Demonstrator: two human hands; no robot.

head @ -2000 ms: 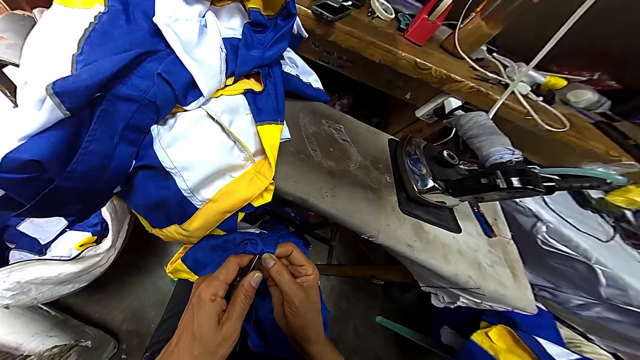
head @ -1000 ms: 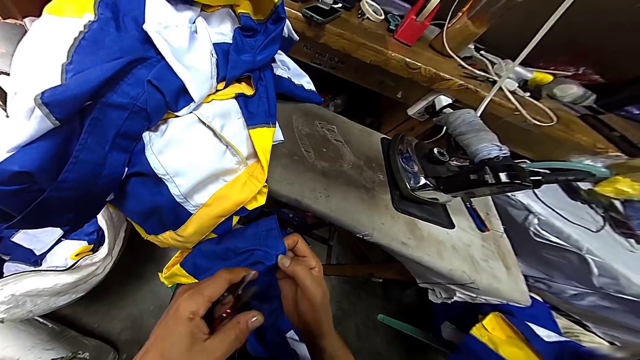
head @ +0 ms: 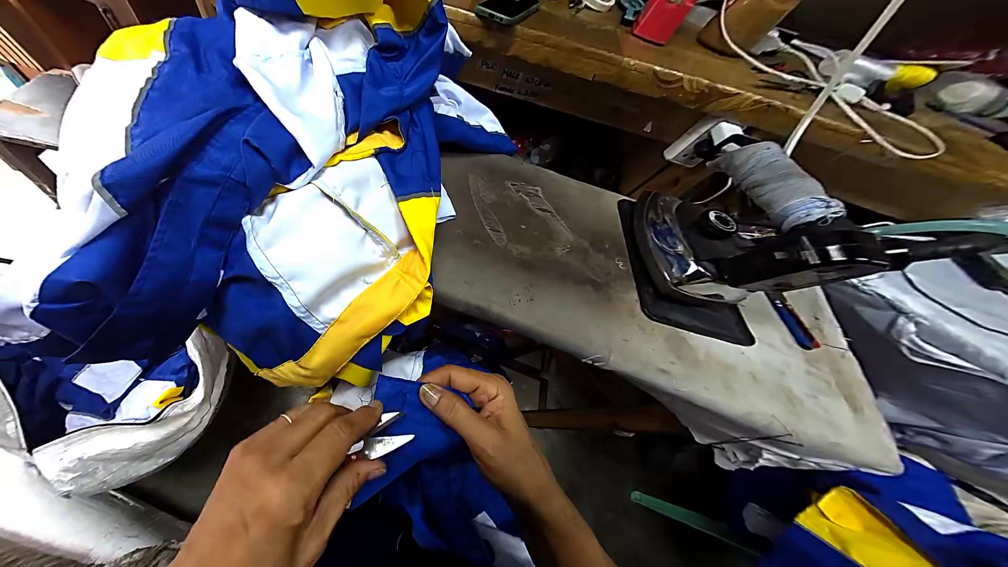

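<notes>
My left hand grips small thread snips, their two pointed metal blades apart over the blue fabric. My right hand pinches the upper edge of a blue garment piece between thumb and fingers, just right of the blade tips. White patches show on this cloth, which hangs down below the hands. Above them, a large heap of blue, white and yellow garments lies over the left end of the ironing board. The handles of the snips are mostly hidden in my left hand.
A steam iron rests on a dark pad on the board, beside a small blue tool. A wooden shelf with a phone and cables runs behind. At left stands a white sack of garments; more cloth lies lower right.
The snips, hardly visible two seconds ago, now show with their blades apart. My left hand has come closer to the right hand since one second ago.
</notes>
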